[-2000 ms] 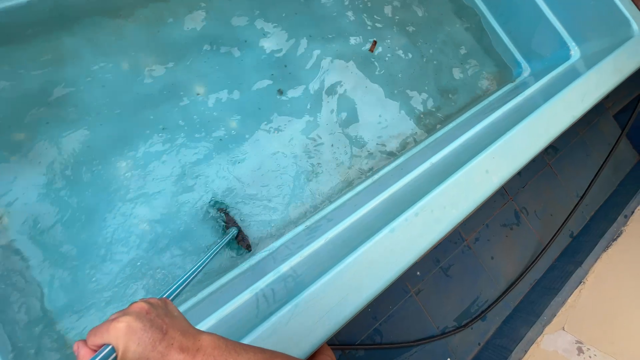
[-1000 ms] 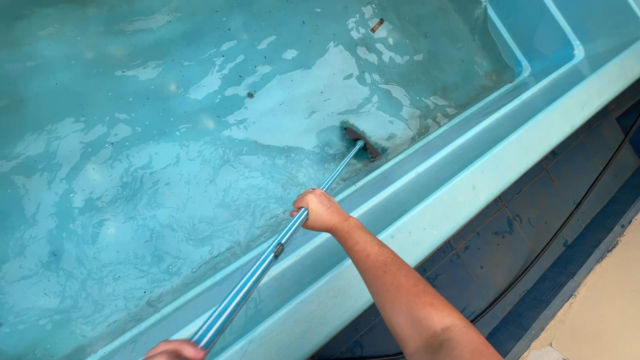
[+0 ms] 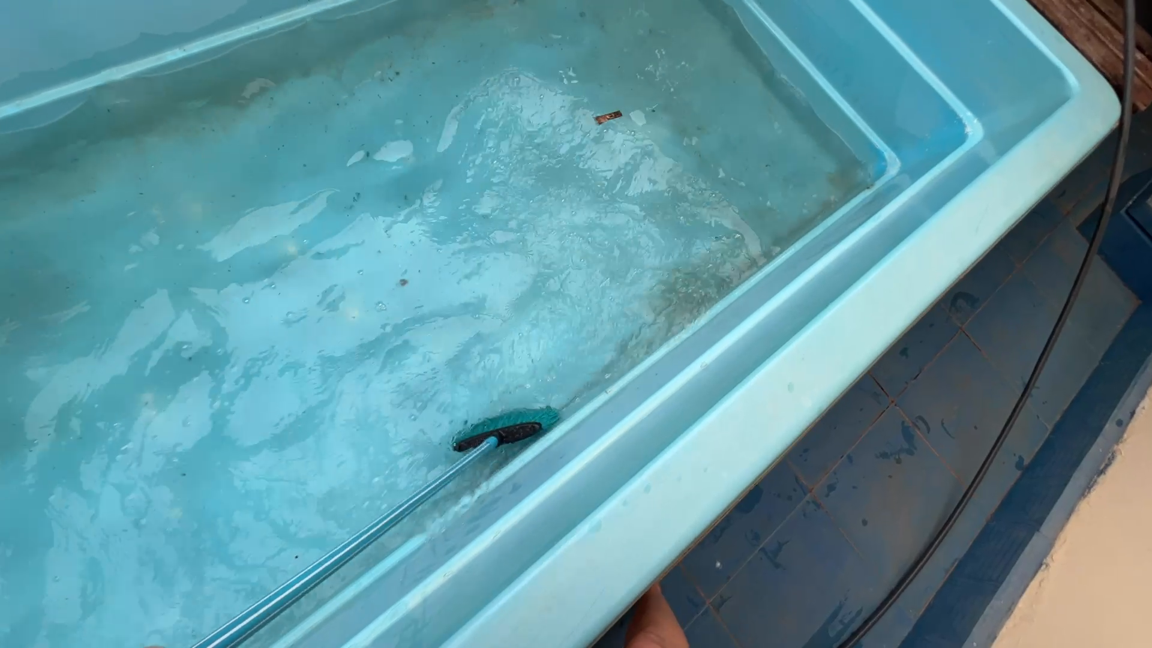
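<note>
A brush with a black head and teal bristles [image 3: 506, 430] is in the shallow water, close against the inner wall of a light blue molded pool [image 3: 765, 378]. Its metallic blue pole [image 3: 351, 549] runs down to the lower left and out of view. Only a sliver of what appears to be my left hand [image 3: 155, 645] shows beside the pole at the bottom edge; its grip is mostly out of view. Part of what appears to be my right hand [image 3: 655, 621] touches the outer underside of the pool's rim, with most of that hand hidden.
A small brown piece of debris [image 3: 608, 117] and cloudy dirt lie in the water. Ledges step up at the pool's right corner. Outside the rim, a black hose [image 3: 1017, 405] curves over wet blue floor tiles [image 3: 909, 450], beside a beige surface [image 3: 1089, 558].
The brush has moved back from farther along the inner wall. The hand that gripped the middle of the pole has left that spot. The view has shifted.
</note>
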